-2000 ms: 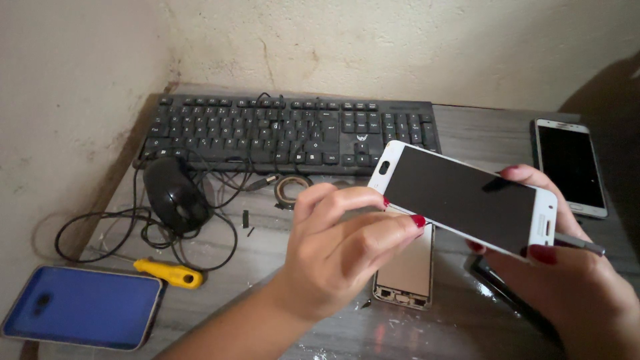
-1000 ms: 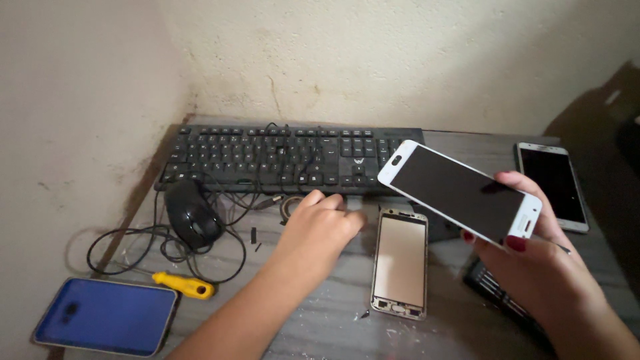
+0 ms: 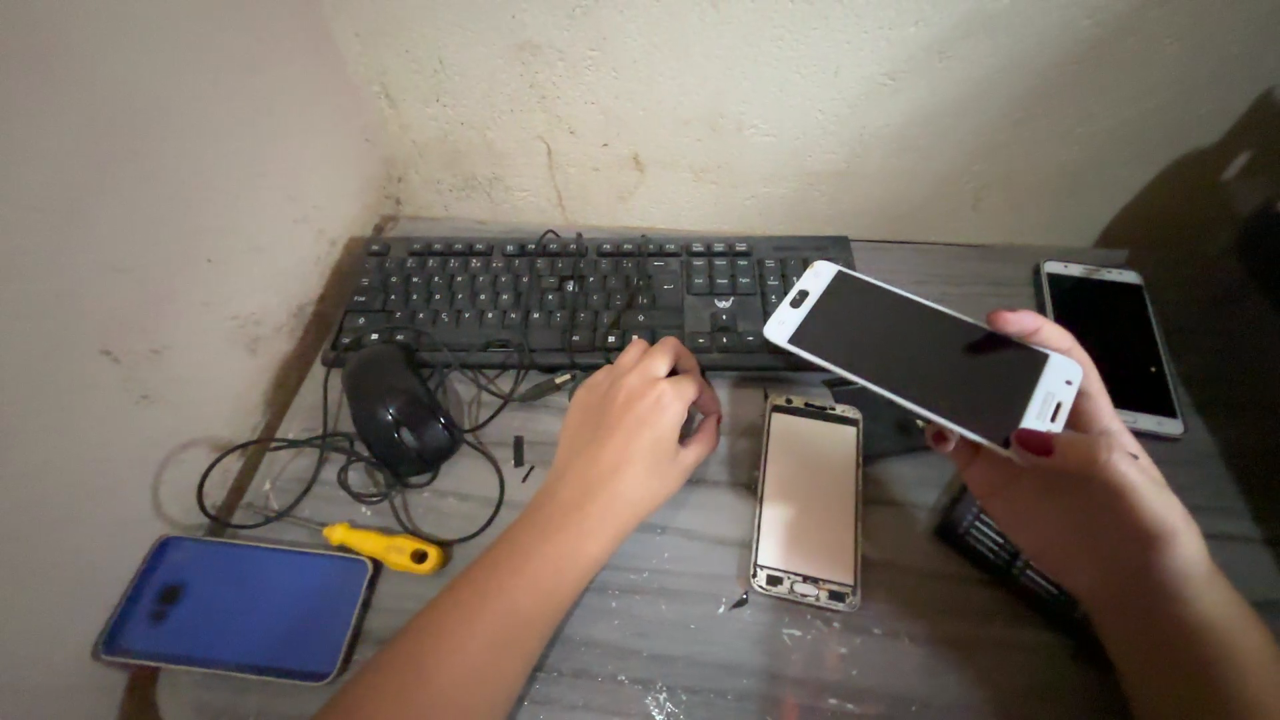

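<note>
My right hand holds a white-framed phone screen by its lower end, dark face up and tilted over the keyboard's right end. My left hand rests low over the table just in front of the keyboard, fingers curled down; whether they grip anything is hidden. Between the hands a phone frame with a pale, bright inner panel lies on the table. Small dark slivers lie by its lower left corner. Partly under my right hand is a black case with slim silvery pieces in it.
A black mouse with looped cable, a USB plug and a yellow-handled screwdriver lie at left. A blue phone case or back sits at front left. Another phone lies at far right, and walls border the table.
My left hand has moved away from the white screen and down to the table before the keyboard. The right hand still holds the screen. The phone frame below is now uncovered.
</note>
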